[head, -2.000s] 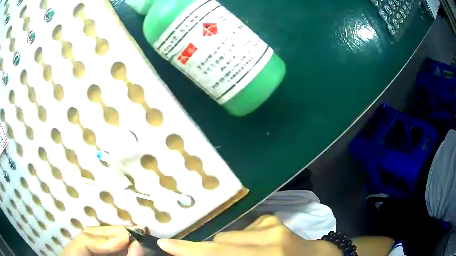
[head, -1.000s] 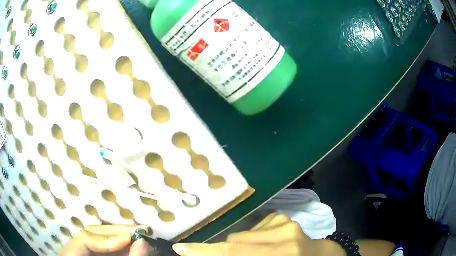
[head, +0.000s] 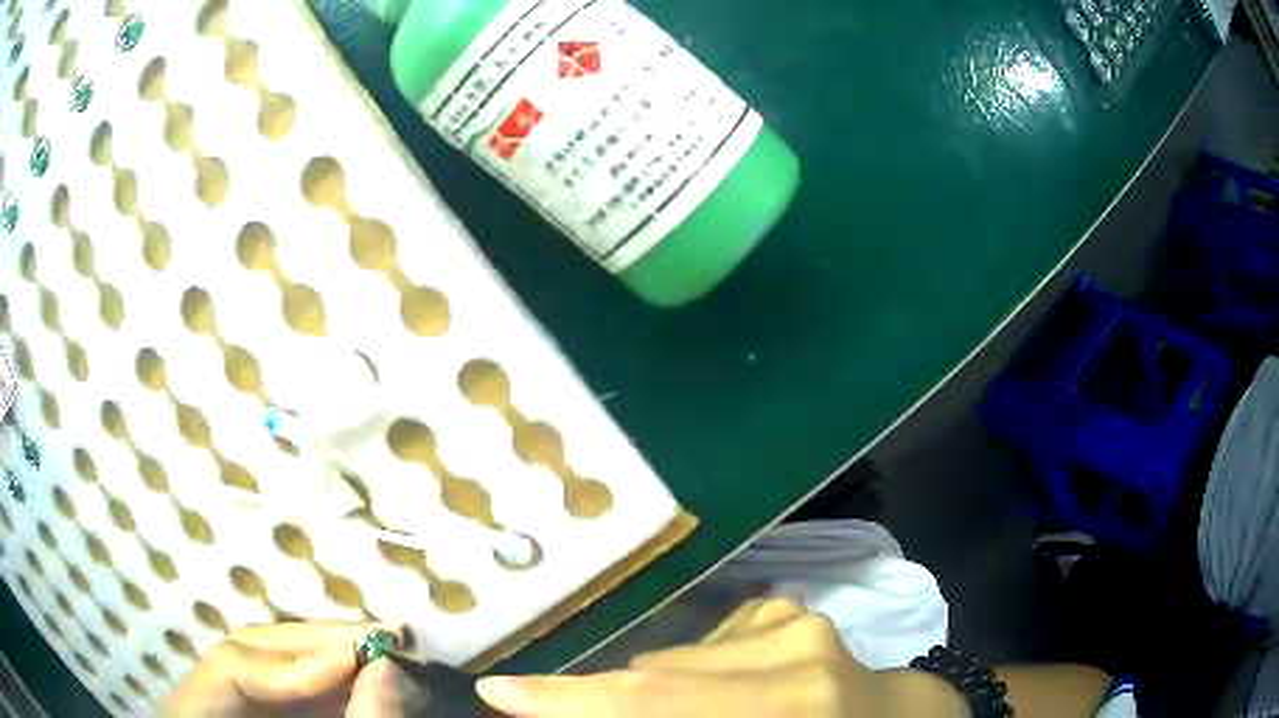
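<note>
My left hand (head: 288, 673) is at the bottom edge, partly cut off. It pinches a small round green-and-silver part (head: 376, 647) between its fingertips. My right hand (head: 701, 680) comes in from the right and holds a slim black pointed tool (head: 438, 686), its tip at the small part. The white holding board (head: 449, 365) with rows of dumbbell-shaped holes lies beyond both hands. A cotton swab (head: 513, 549) and a crumpled white tissue (head: 344, 449) lie on the board. Several round green parts sit in holes at the board's left side.
A green bottle (head: 715, 225) with a white label lies right of the board on the dark green table (head: 898, 253). A blister tray (head: 1115, 39) is at the far right. Blue stools (head: 1108, 407) and a person's grey-clothed leg (head: 1246, 505) are beyond the table's edge.
The small part has turned in my left fingertips and its green face now shows. The black tool's tip has shifted slightly. The view has shifted a little.
</note>
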